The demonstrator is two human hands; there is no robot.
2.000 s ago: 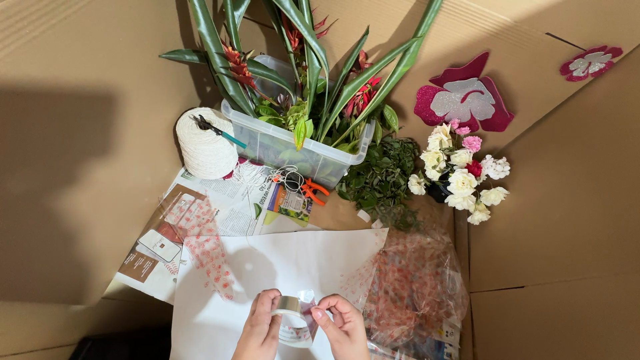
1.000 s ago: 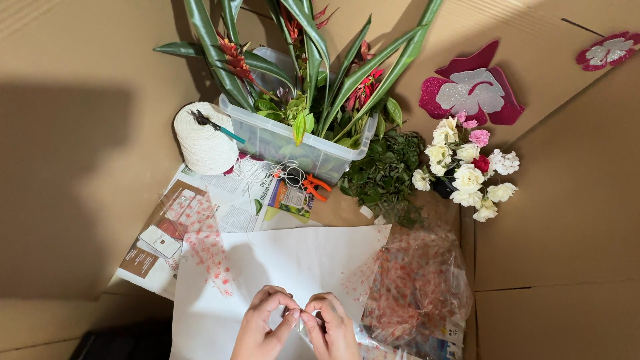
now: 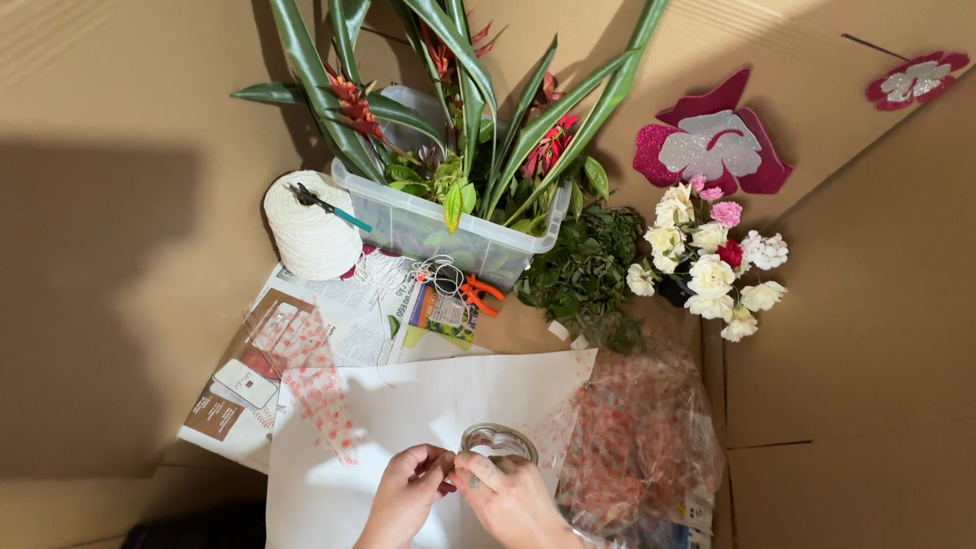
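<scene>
A roll of clear adhesive tape (image 3: 499,441) stands over a white paper sheet (image 3: 343,503), just behind the fingers of my right hand (image 3: 507,488). The right thumb and fingertips pinch close to those of my left hand (image 3: 415,488), with fingers of both curled together. What lies between the fingertips is too small to tell, and how the roll is held is hidden behind the right hand. A strip of clear film with red print (image 3: 320,404) lies on the left part of the sheet. Crumpled red-printed film (image 3: 640,450) is right of my hands.
Beyond the sheet are newspaper (image 3: 351,313), a white string cone (image 3: 311,229) with teal-handled snips (image 3: 339,212), and orange-handled pliers (image 3: 480,293). A clear plastic bin (image 3: 450,232) holds tall plants. Cut leaves (image 3: 587,267), white and pink flowers (image 3: 709,274) and glitter foam flowers (image 3: 713,145) are at right.
The tape roll, between both hands two seconds ago, now shows beyond my right hand. My right hand has turned palm down, and the fingertips remain close together.
</scene>
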